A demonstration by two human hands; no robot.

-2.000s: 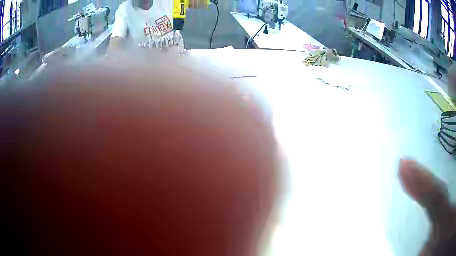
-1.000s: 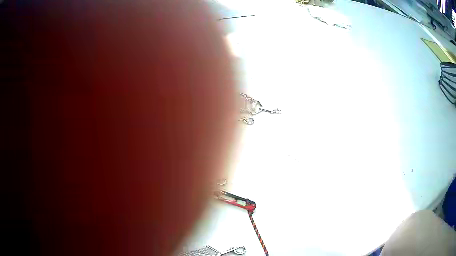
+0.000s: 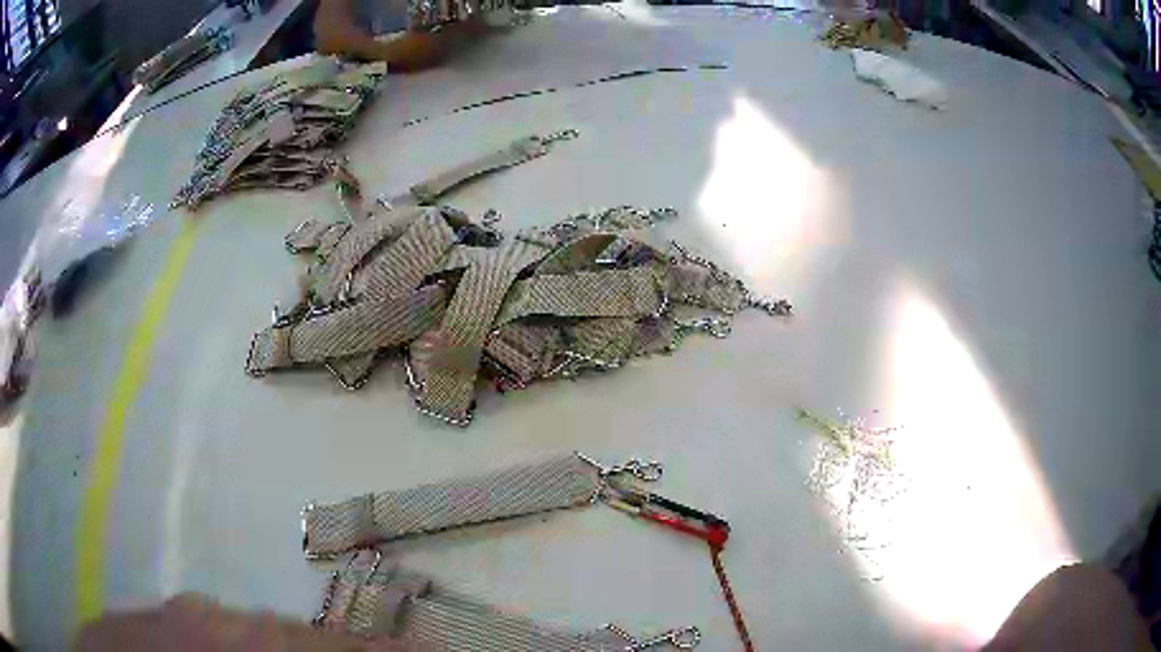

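A grey-beige webbing strap (image 3: pixel 452 501) lies on the table, a rectangular ring at its left end and a snap hook (image 3: pixel 633 471) at its right. Thread snips (image 3: pixel 665 512) with a red and dark handle lie against the hook end, with a red-black cord. A second strap (image 3: pixel 497 620) lies below, cut off by the bottom edge. A pile of straps (image 3: pixel 484 296) lies at the centre. My left hand (image 3: pixel 191 627) shows blurred at the bottom left, cut off, its fingers unclear. Blurred skin (image 3: pixel 1063 611) at the bottom right appears to be my right hand, cut off.
A stack of straps (image 3: pixel 283 134) lies at the back left, beside a yellow stripe (image 3: pixel 138 363). Thread scraps (image 3: pixel 856 474) lie at right. A crumpled clear bag (image 3: pixel 96 248) is at left. Another person's arm (image 3: pixel 369 41) is at the far edge. A white scrap (image 3: pixel 899 79) lies far right.
The large blurred reddish shape that covered the left of the view has gone, uncovering the straps and pile. The view has tilted. The snips still lie on the table.
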